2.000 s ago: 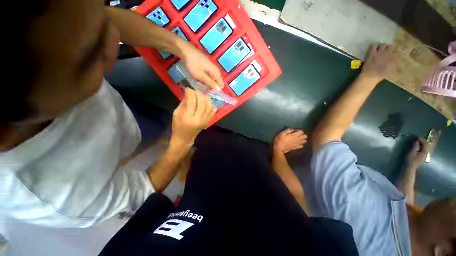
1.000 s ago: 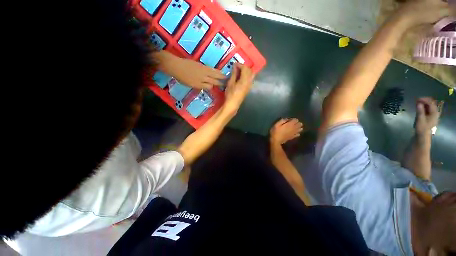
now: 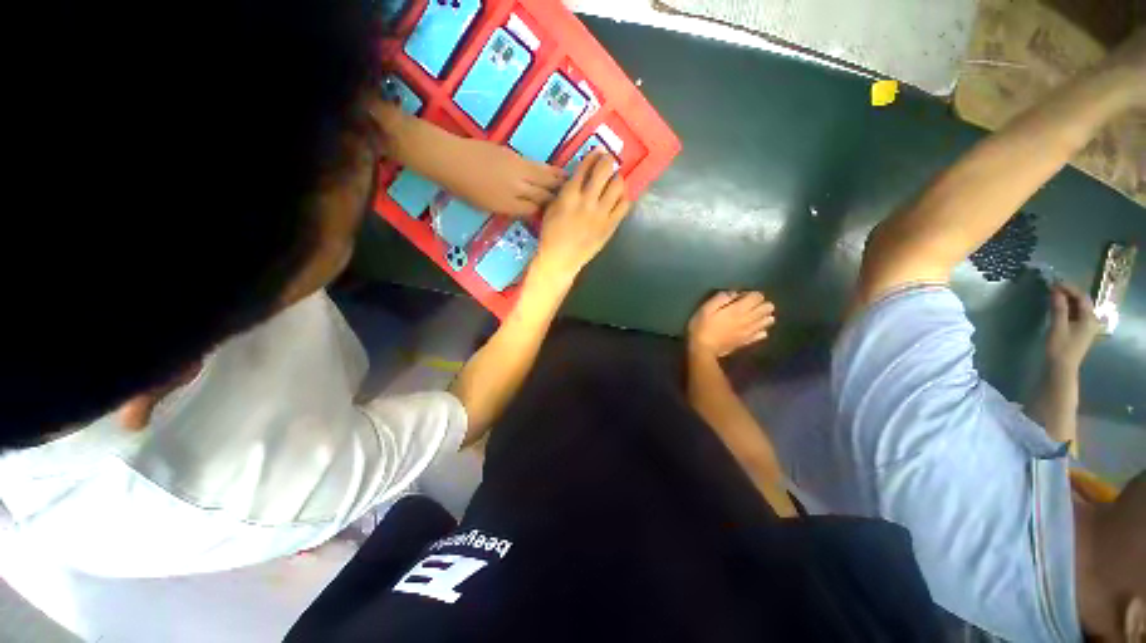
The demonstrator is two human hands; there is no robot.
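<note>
My right hand (image 3: 733, 323) rests on the near edge of the dark-green bench (image 3: 742, 189), fingers loosely spread and slightly bent; I see nothing in it. My left hand is not in view. The red phone tray (image 3: 656, 148) lies beyond to the left, away from my right hand. It holds light-blue phones (image 3: 493, 81), camera dots showing, in two rows. A neighbour's two hands (image 3: 584, 211) are over its near right part; their fingers touch a phone (image 3: 594, 152) and partly cover it. Clear film (image 3: 518, 245) lies over a near-row phone.
The neighbour's dark-haired head (image 3: 189, 163) hides the tray's left part. At right, another worker in light blue (image 3: 930, 440) reaches over the bench, near small dark pieces (image 3: 1005, 246) and a small metallic-looking item (image 3: 1112, 283). A grey-white board (image 3: 855, 38) and yellow scrap (image 3: 884, 93) lie beyond.
The neighbour's hands moved from clear film at the near row to a far-row phone. The neighbour's head came over the tray. The right-hand worker's arm swung outward. My right hand stays at the bench edge.
</note>
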